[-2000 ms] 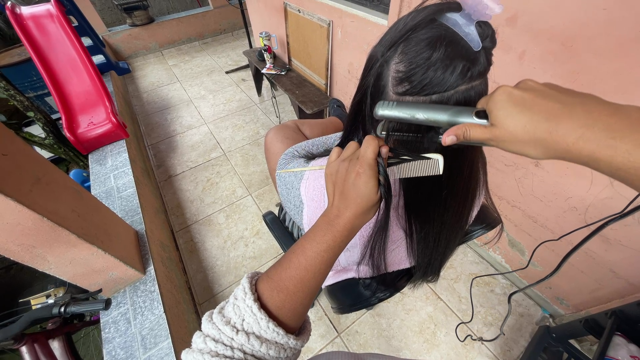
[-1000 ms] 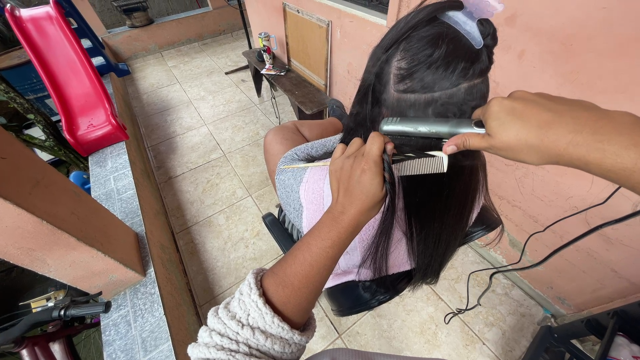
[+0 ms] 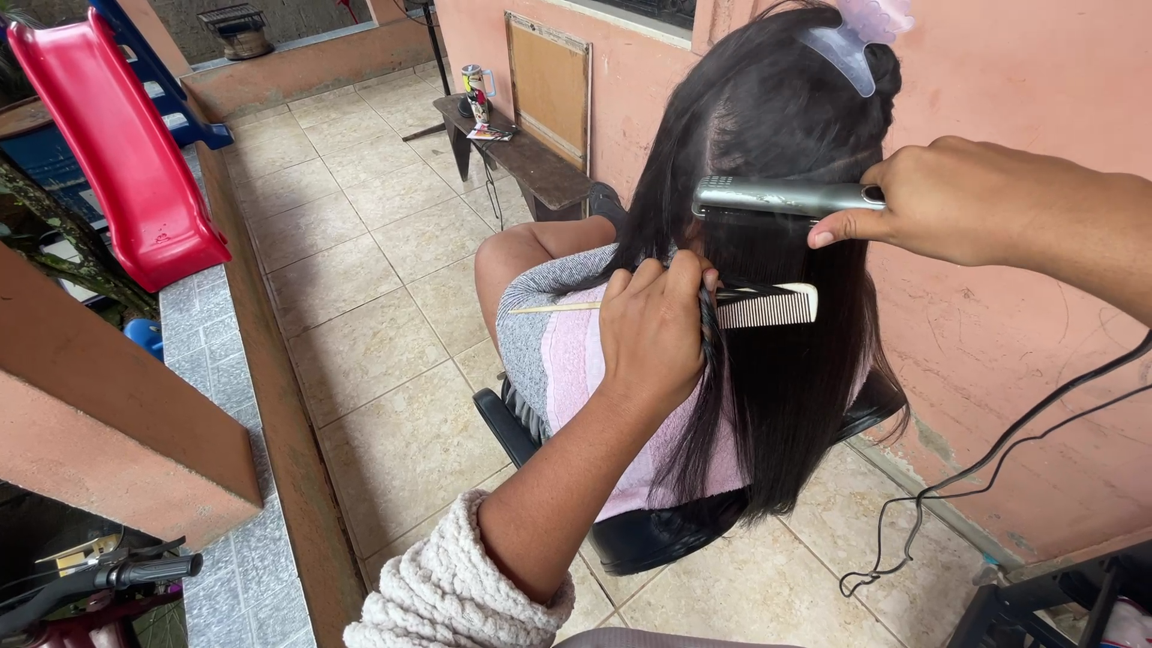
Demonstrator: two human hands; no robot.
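Observation:
A person sits facing away, with long dark hair [image 3: 783, 405] hanging down the back over a pink towel [image 3: 576, 360]. My right hand [image 3: 936, 202] grips a grey hair straightener [image 3: 783, 196], which lies level across the hair near the back of the head. Below it, my left hand [image 3: 657, 328] holds a white rat-tail comb [image 3: 774, 306], its teeth to the right and its thin tail to the left, along with a strand of hair. A translucent claw clip [image 3: 850, 45] holds hair up at the crown. Whether the plates are closed on hair is hard to see.
The person sits on a black chair [image 3: 652, 540] beside a pink wall [image 3: 1008, 360]. Black cords [image 3: 999, 441] hang at the right. Behind are a wooden bench [image 3: 531, 166] and a patterned tumbler [image 3: 475, 94]. At the left stand a red slide [image 3: 126, 153], a low ledge and a bicycle handlebar [image 3: 153, 569].
The straightener, tilted slightly and higher up two seconds ago, has moved a little down the hair. The comb stays in my left hand, and the cords at the right have swung.

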